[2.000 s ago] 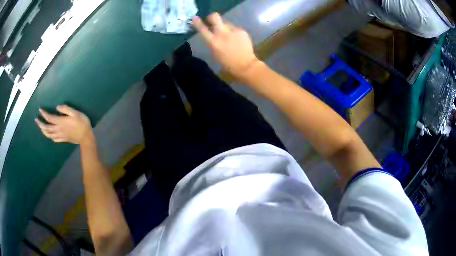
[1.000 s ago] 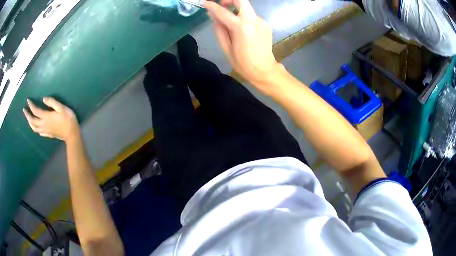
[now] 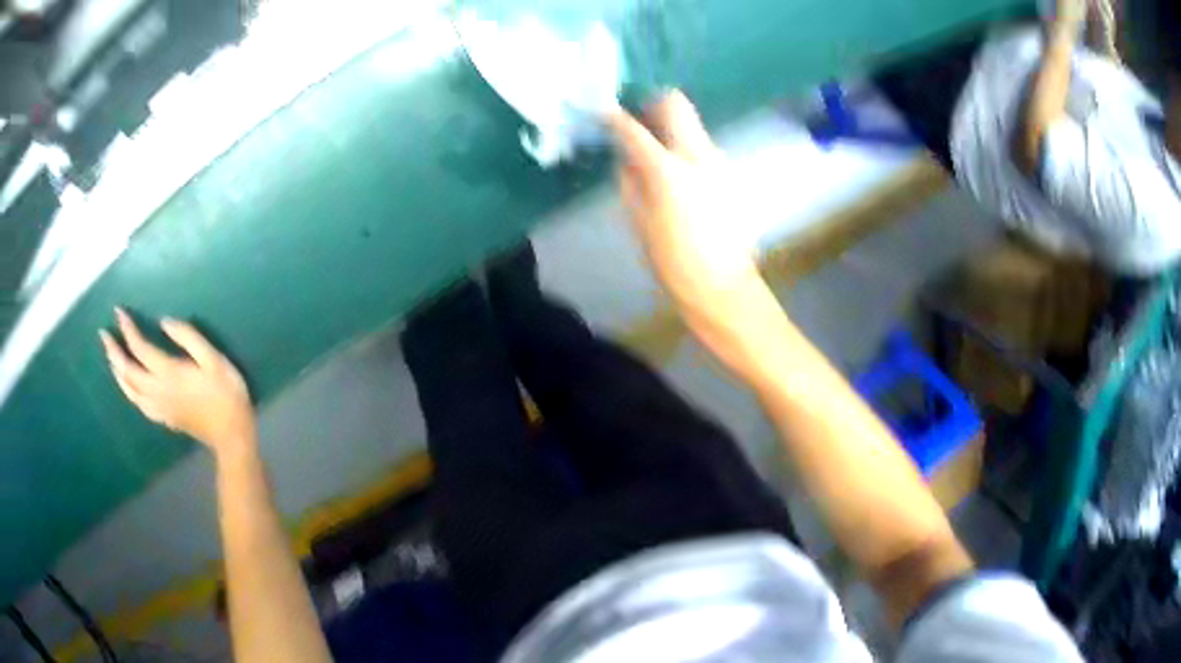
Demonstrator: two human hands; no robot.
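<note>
The green worktop (image 3: 324,246) curves across the upper left. A white crumpled cloth or film (image 3: 551,78) lies at the top centre on the worktop, blurred and overexposed. My right hand (image 3: 680,194) is bare and at the cloth's right edge. Its fingertips are blurred, so I cannot tell whether they grip the cloth. My left hand (image 3: 181,376) is bare and rests on the worktop at the left with its fingers apart and nothing in it.
A white rail (image 3: 194,156) and blurred machine parts run along the upper left. A blue stool (image 3: 926,402) and brown boxes (image 3: 1004,311) stand at the right. Another person in a white shirt (image 3: 1101,156) is at the upper right. Black cables hang at the lower left.
The view has shifted, so more of the worktop and the white cloth shows at the top. My right hand stays by the cloth. My left hand still rests on the worktop.
</note>
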